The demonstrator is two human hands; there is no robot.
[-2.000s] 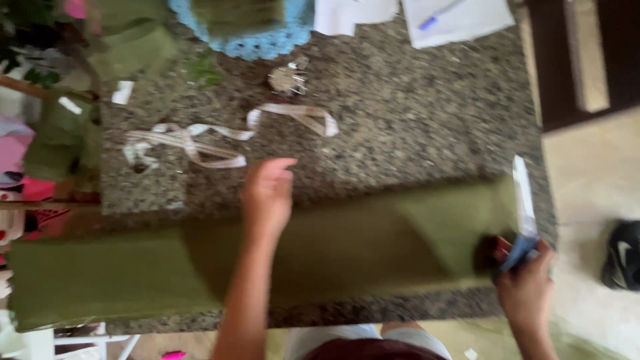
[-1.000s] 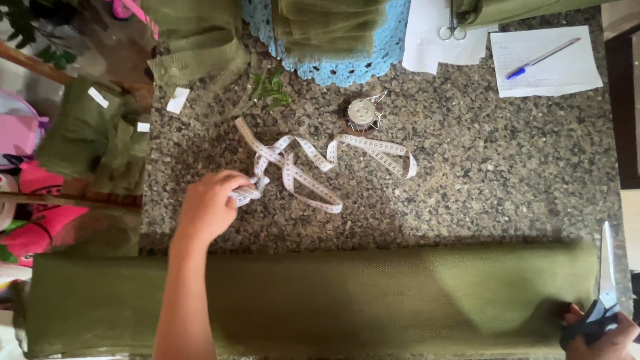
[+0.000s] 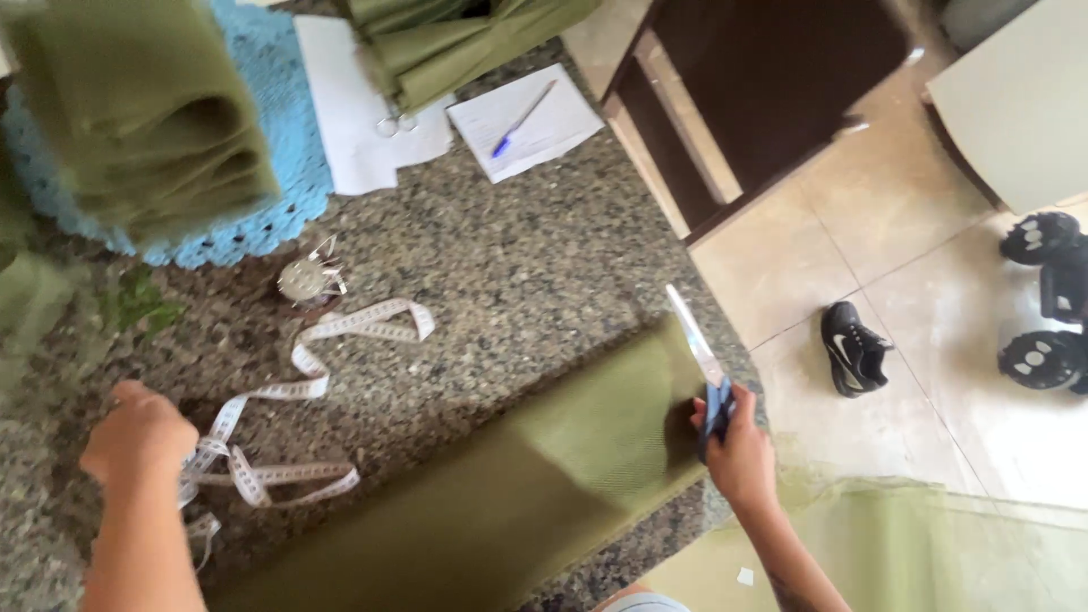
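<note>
My right hand grips the dark handles of a pair of scissors at the right end of a long folded strip of olive green fabric. The scissors' blades point up and away, over the fabric's end. At the left, my left hand is over the granite countertop beside a tangled white measuring tape; its fingers are partly hidden, so any hold on the tape cannot be made out. Above the tape sits a round pincushion with pins or clips.
Folded green fabric lies on a blue crocheted mat. Papers, scissor handles, a pen and more green fabric are at the back. A dark chair stands beyond the counter; a black shoe is on the floor.
The view has turned and shifted right. The left hand, at the bunched end of the tape one second ago, is now left of the tape. The right hand keeps the scissors at the fabric's end.
</note>
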